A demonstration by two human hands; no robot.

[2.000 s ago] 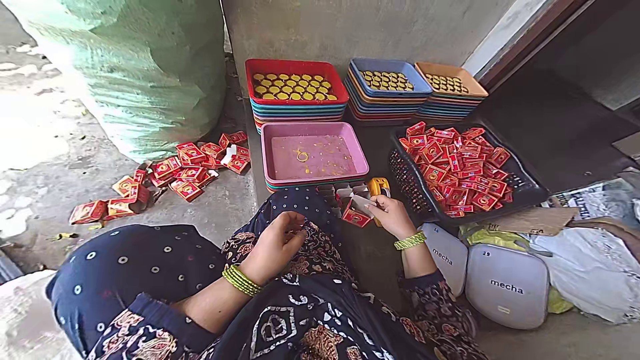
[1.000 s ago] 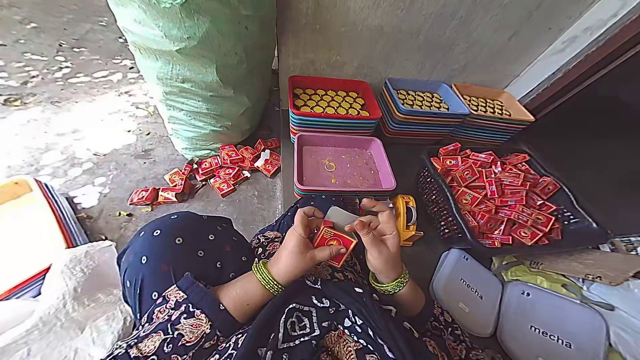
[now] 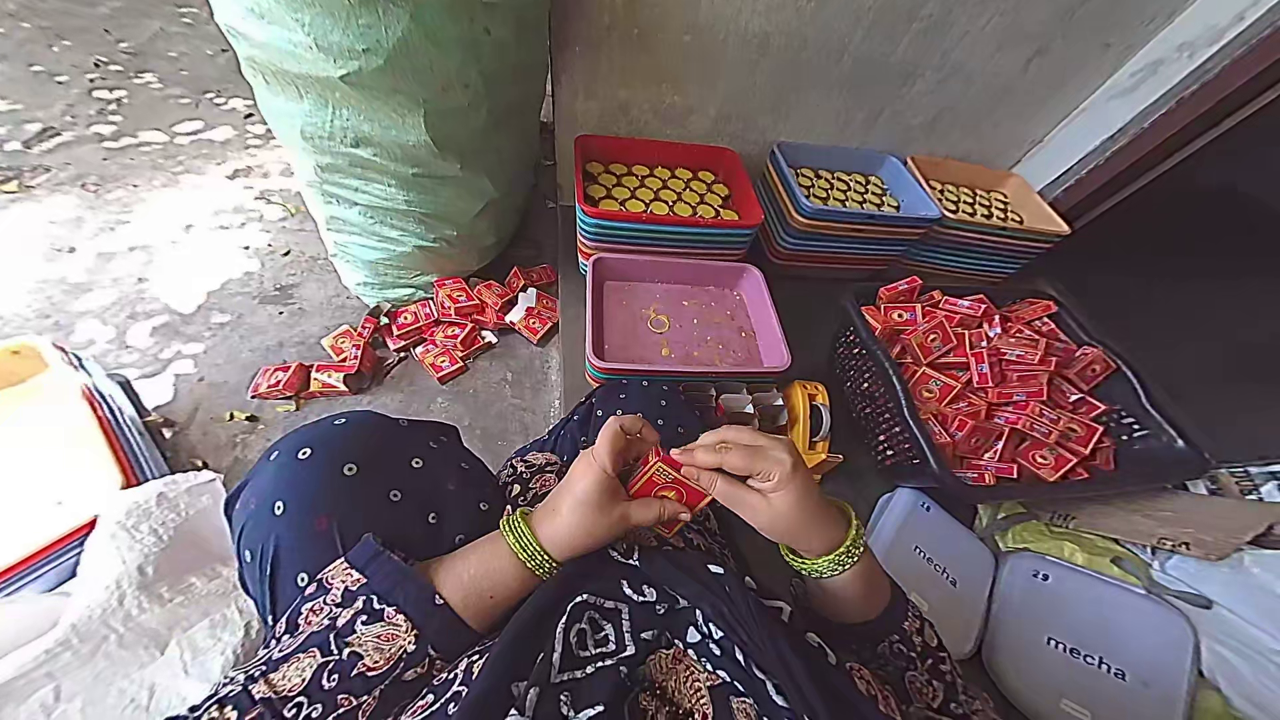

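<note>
Above my lap, my left hand [image 3: 600,490] grips a small red printed carton [image 3: 668,488] between thumb and fingers. My right hand [image 3: 755,480] has its fingers and thumb on the carton's upper right end. Just beyond the hands stand several small open cartons [image 3: 737,404] in a row, beside a yellow tape dispenser [image 3: 808,420]. A pink plastic tray [image 3: 688,312] with a thin yellow ring and crumbs on it lies farther forward. At the right, a black plastic crate [image 3: 880,440] holds a heap of red cartons [image 3: 1000,375].
Stacked trays, topped by a red one [image 3: 665,150], a blue one [image 3: 850,160] and an orange one [image 3: 985,180], hold round yellow-topped pieces. A large green sack [image 3: 400,130] stands behind loose red cartons [image 3: 450,325]. Two grey cases [image 3: 1090,630] lie right, more trays [image 3: 60,440] left.
Two seconds ago my hands were apart, the right one at the row of cartons; now both are on one red carton above my lap. The pale flap seen a second ago no longer shows.
</note>
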